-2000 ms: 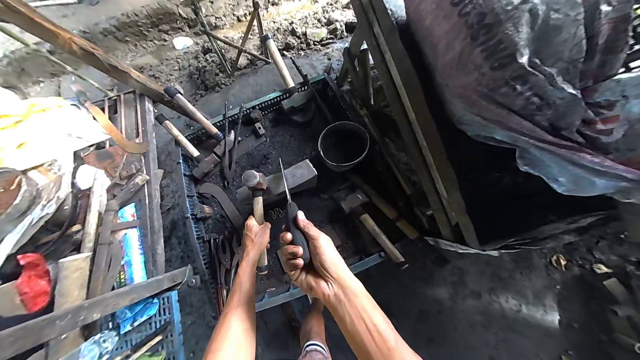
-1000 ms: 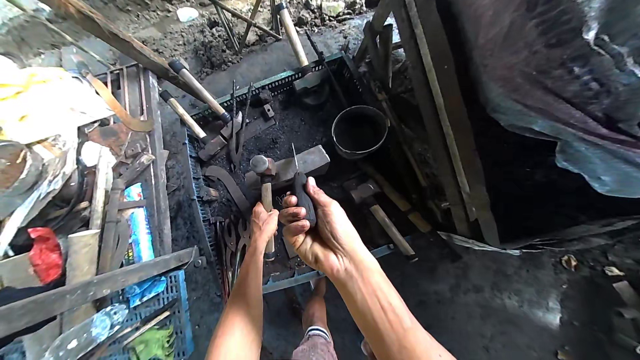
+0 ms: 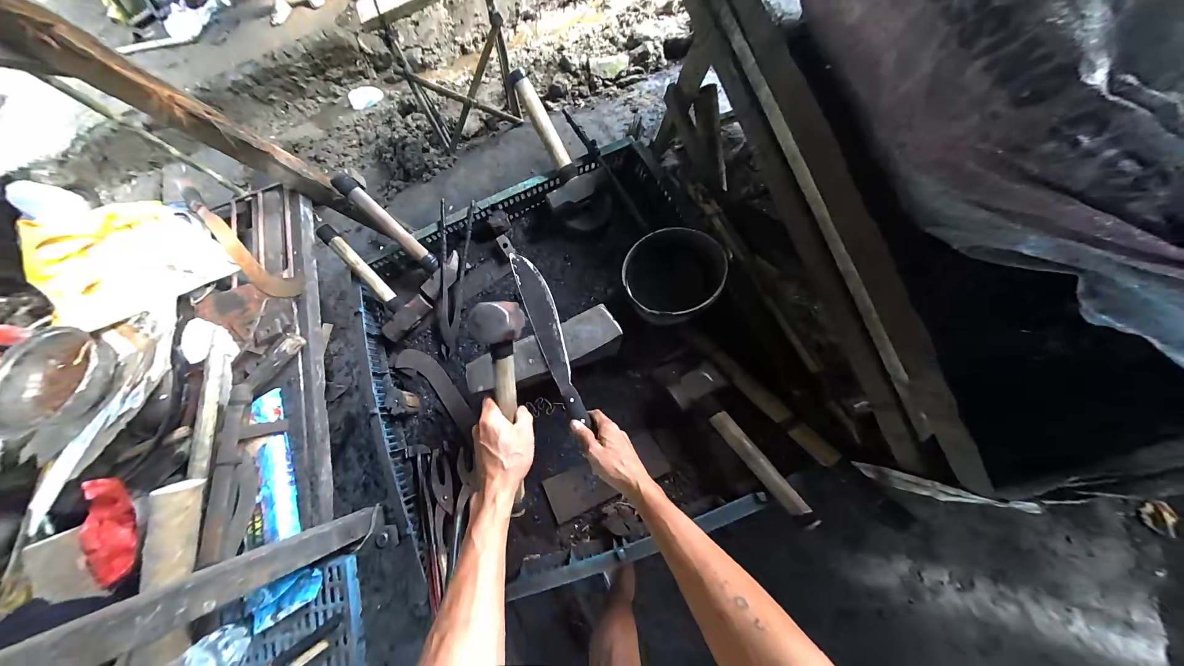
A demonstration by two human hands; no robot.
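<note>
My left hand (image 3: 504, 449) grips the wooden handle of a hammer (image 3: 497, 324), its head up and just left of a large knife. The dark handle of that machete-like knife (image 3: 546, 324) is in my right hand (image 3: 612, 451); its broad blade points away from me and slants up to the left. Behind both tools, in the view, lies a rectangular steel block (image 3: 592, 338). Whether the blade touches the block I cannot tell. Tongs (image 3: 449, 490) stand along the near left side of the crate.
A green crate edge (image 3: 518, 192) borders the dark work area. Around it are a round metal pot (image 3: 674, 276), several long-handled hammers (image 3: 754, 458) and a curved metal strip (image 3: 435, 384). A cluttered rack (image 3: 319, 370) stands left; wooden posts (image 3: 832, 231) and plastic sheeting (image 3: 1017, 139) are on the right.
The knife has turned from nearly edge-on or foreshortened, so the broad side of its blade now shows. My right hand has moved lower, its back now showing. The hammer remains in my left hand.
</note>
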